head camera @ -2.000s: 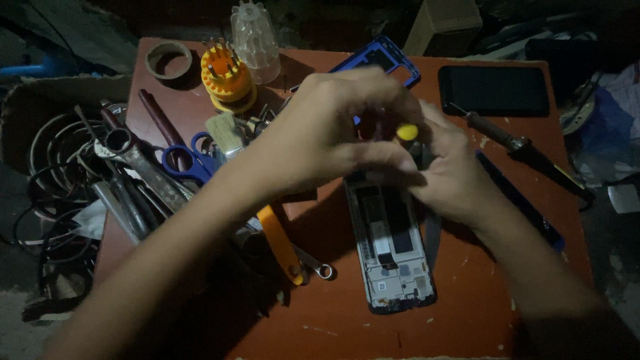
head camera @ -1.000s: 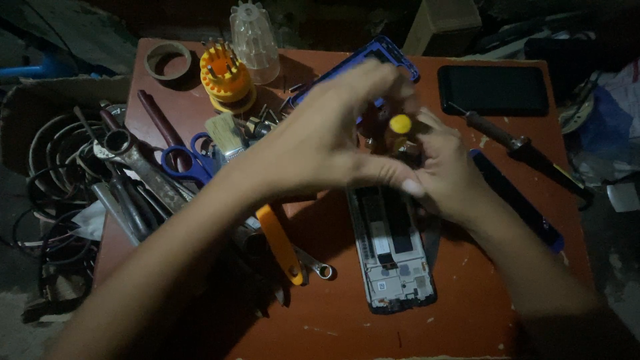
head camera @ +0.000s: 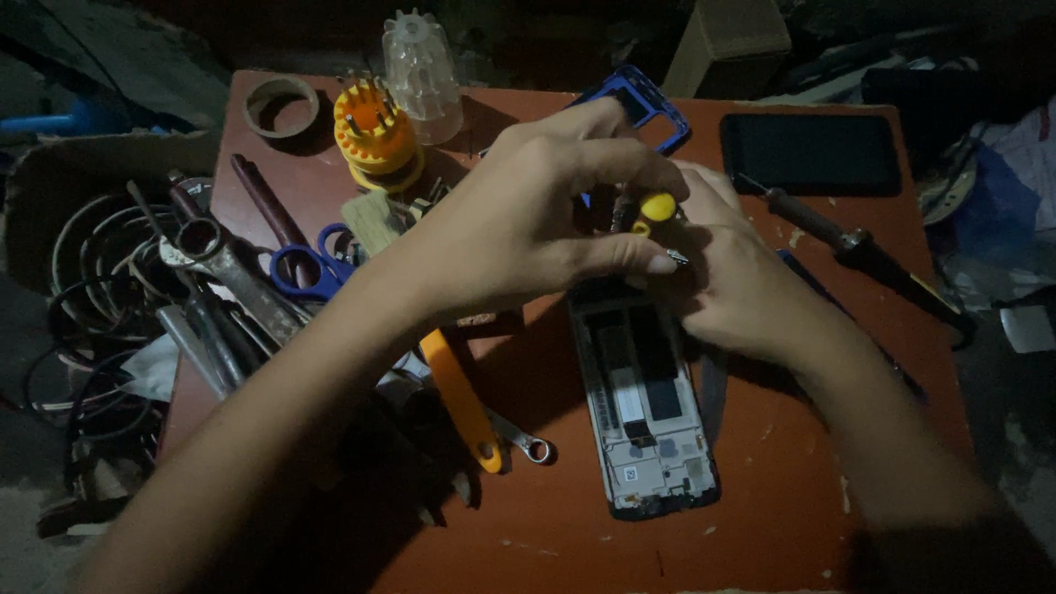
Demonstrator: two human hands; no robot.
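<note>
My left hand (head camera: 528, 206) arches over the upper end of an opened phone (head camera: 652, 421), its thumb tip beside a small metal tip (head camera: 676, 257). Opposite it, my right hand (head camera: 726, 264) has its fingers curled around a small tool with a yellow end (head camera: 658, 206), probably a screwdriver. The two hands nearly meet and hide most of that tool and the phone's top. The phone lies on the red-brown table with its inner frame facing up. A blue phone frame (head camera: 672, 124) lies behind the hands.
On the left are blue-handled scissors (head camera: 305, 280), a brush (head camera: 371, 221), wrenches (head camera: 247, 289), a yellow bit holder (head camera: 375, 136), its clear cover (head camera: 422, 78) and a tape roll (head camera: 280, 111). A dark phone (head camera: 813, 155) and a soldering iron (head camera: 850, 239) lie to the right.
The fingers of both hands have shifted slightly around the yellow-ended tool. A small metal tip now shows by my left thumb. The opened phone has stayed in place.
</note>
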